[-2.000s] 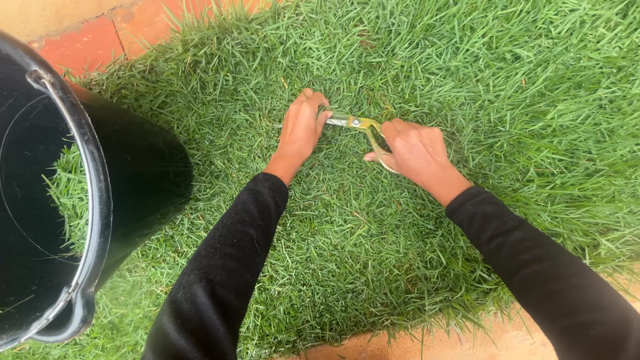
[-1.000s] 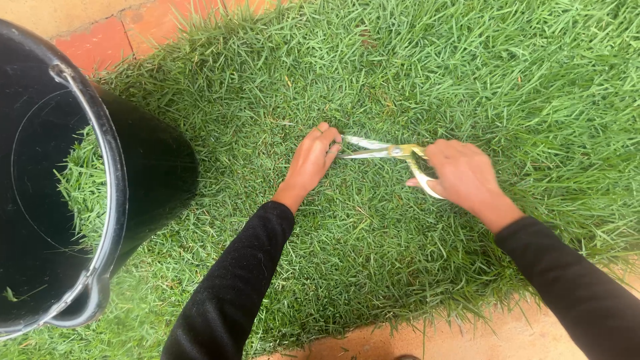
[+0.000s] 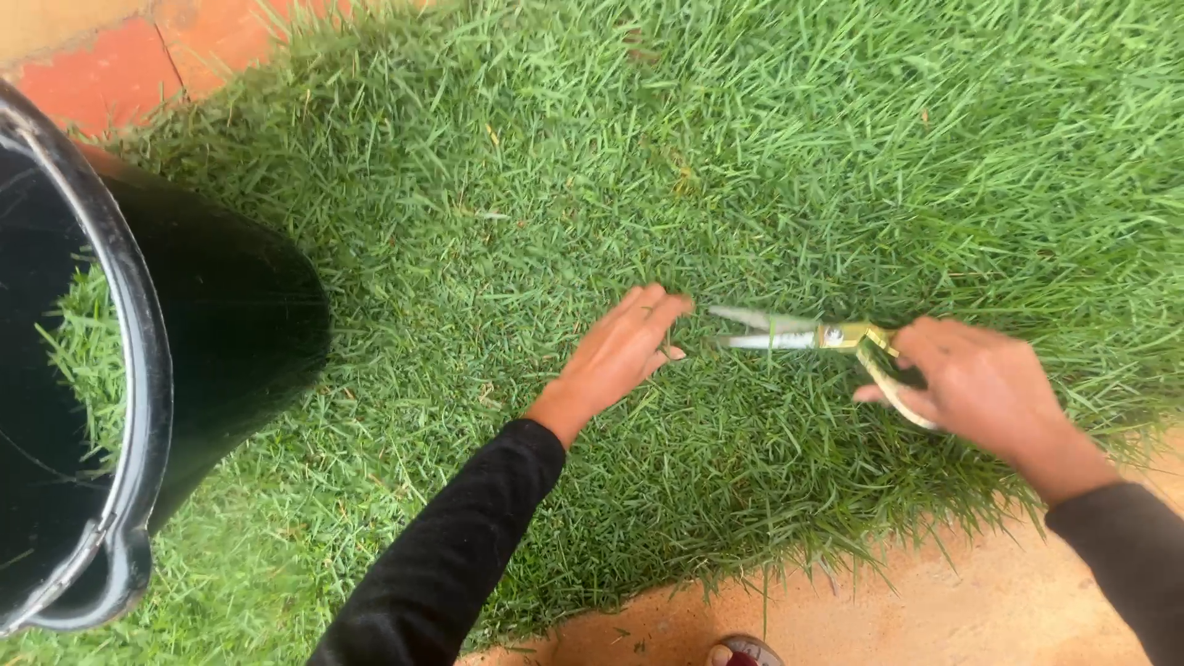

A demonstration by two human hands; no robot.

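My right hand [image 3: 980, 388] holds a pair of scissors [image 3: 832, 337] with gold-coloured handles, just above the grass. The silvery blades are parted and point left at my left hand [image 3: 624, 347], with a small gap between tips and fingers. That left hand is low over the grass [image 3: 592, 231], thumb and fingers a little apart; a green blade or so shows near the fingertips, and whether it is gripped cannot be told. Grass around the left hand looks short, while longer blades grow toward the right.
A black bucket [image 3: 222, 305] with a metal handle stands on the grass at the left, cut grass [image 3: 88, 361] inside. Reddish paving [image 3: 102, 79] borders the upper left corner. Along the bottom runs an orange-tan paved edge [image 3: 832, 620], where part of a foot in footwear [image 3: 745, 650] shows.
The scissors, with blades closed beside my left hand two seconds ago, have moved right in my right hand and their blades are parted. My left hand has come away from them.
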